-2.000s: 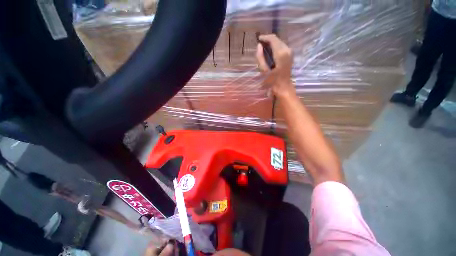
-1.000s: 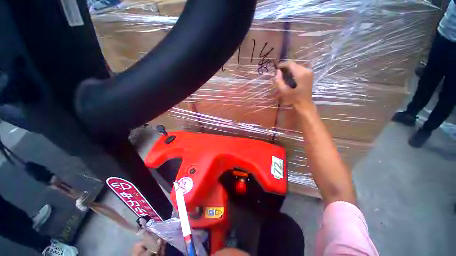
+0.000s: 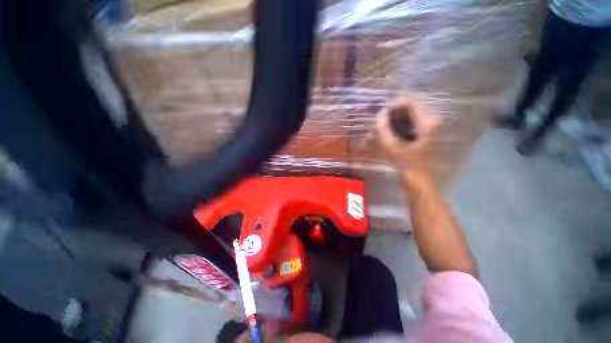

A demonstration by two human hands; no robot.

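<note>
My right hand [image 3: 410,134] is closed around the dark marker pen [image 3: 403,124], in front of the wrapped cartons [image 3: 462,100]. Its tip does not show clearly, and I cannot tell whether it touches the film. The clear stretch wrap [image 3: 375,20] shines over the brown cartons. No handwriting is readable; the picture is blurred and the black tiller handle [image 3: 285,74] covers part of the load. The red pallet truck [image 3: 295,194] stands against the load's base. Skin at the bottom edge seems to be my left hand [image 3: 271,333]; it is blurred and cut off.
A person in dark trousers [image 3: 559,67] stands on the concrete to the right of the load. The white stick [image 3: 245,285] points forward from the bottom edge. A red label [image 3: 206,271] is on the tiller arm. Blurred dark shapes lie at lower left.
My right hand has moved away from the handwriting, slightly right and down, still with the pen. The view has shifted and blurred, and the handle loop now appears more upright.
</note>
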